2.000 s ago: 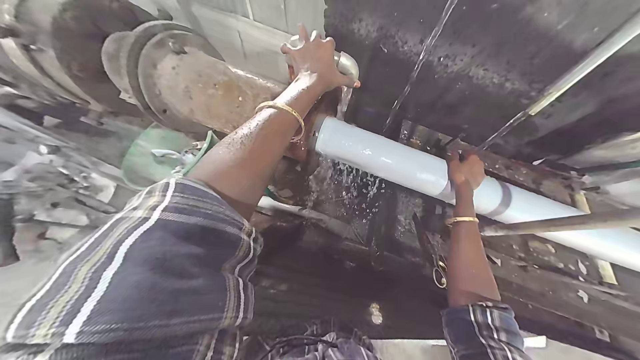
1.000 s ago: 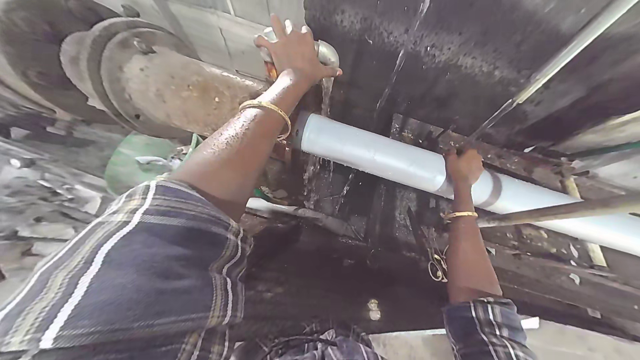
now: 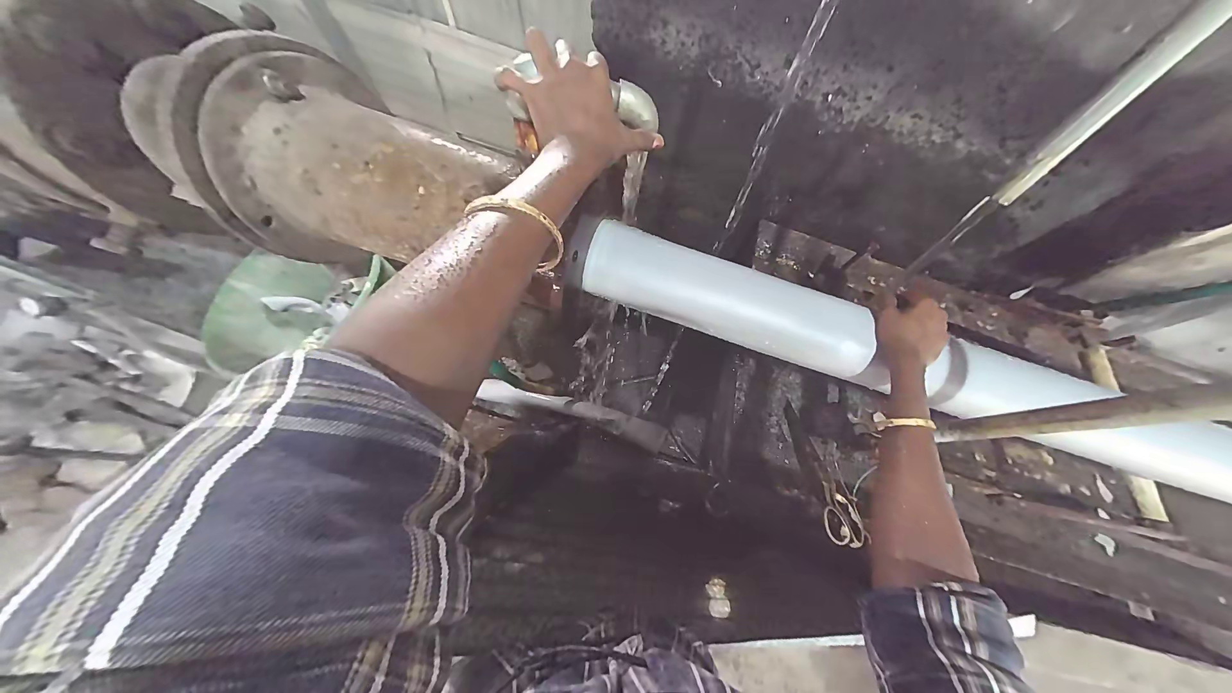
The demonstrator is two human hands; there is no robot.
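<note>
My left hand (image 3: 577, 106) reaches up, fingers spread, over a metal pipe elbow (image 3: 635, 106) from which water runs; a pale part shows behind the fingers, and the palm's contact is hidden. Below it, a white plastic tube (image 3: 731, 294) lies slantwise, its upper end in a dark collar by a rusty metal cylinder (image 3: 356, 173). My right hand (image 3: 910, 332) is closed at a dark rod (image 3: 948, 241) beside the tube, its grip partly hidden. Gold-handled scissors (image 3: 844, 520) hang left of my right forearm.
Water falls in a thin stream before the dark wall. A metal bar (image 3: 1088, 414) crosses the tube at the right. A green container (image 3: 265, 308) stands at the left, near rubble (image 3: 87, 385). Dark wet beams (image 3: 1068, 558) run along the lower right.
The water below the collar splashes less widely than two seconds ago. My right hand stays at the rod, and my left hand remains by the elbow.
</note>
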